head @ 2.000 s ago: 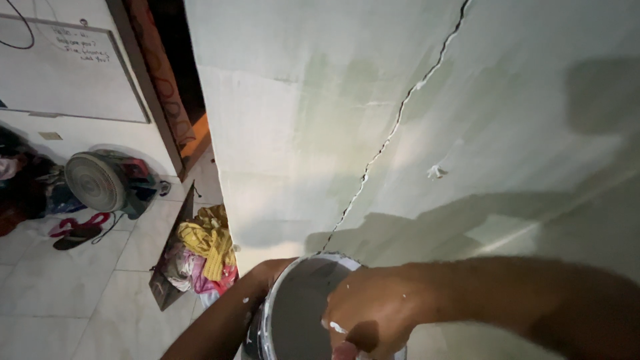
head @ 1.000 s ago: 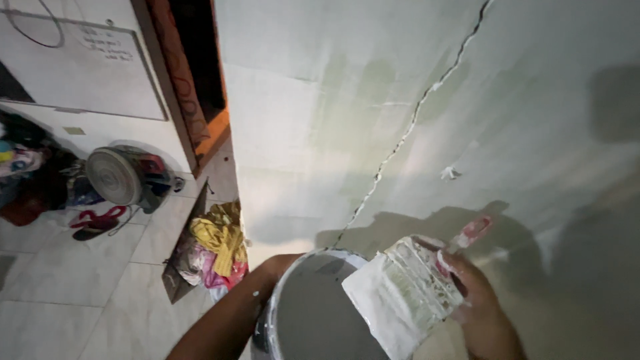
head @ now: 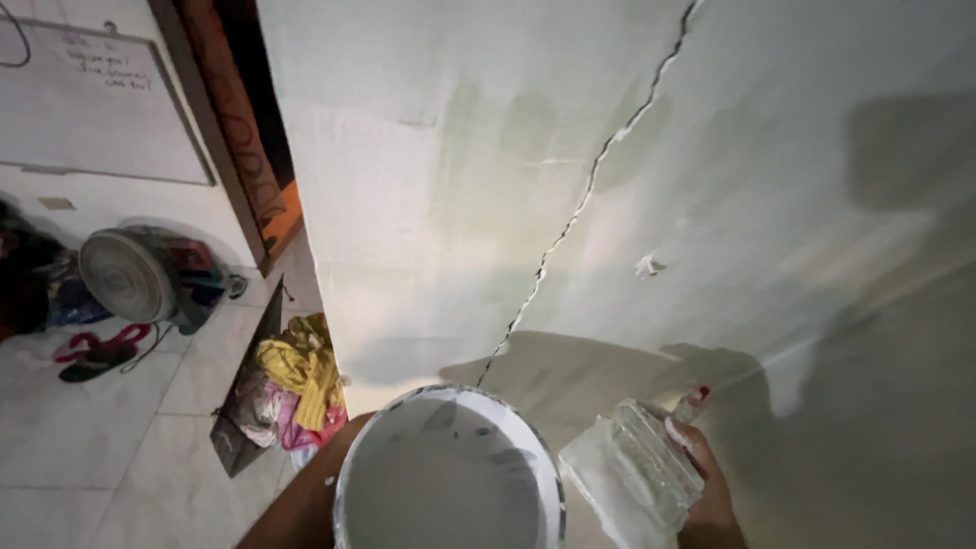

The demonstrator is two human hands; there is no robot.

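A round bucket of pale grey paste, its rim smeared white, is at the bottom middle. My left arm reaches around its left side; my left hand is hidden behind the bucket. To the right of the bucket, my right hand holds a wide brush or spreading tool, thickly coated in white paste, with a reddish handle end sticking up past my fingers. Behind them stands a pale painted wall with a jagged crack running from the upper right down to just above the bucket. A chipped spot lies right of the crack.
To the left, a fan stands on the tiled floor near sandals. A pile of clothes lies by the wall's corner. A whiteboard with handwriting hangs beside a doorway with an orange-brown curtain.
Two seconds ago my right hand was over the bucket's opening. It has moved out to the right with the coated tool, which now sits clear of the rim.
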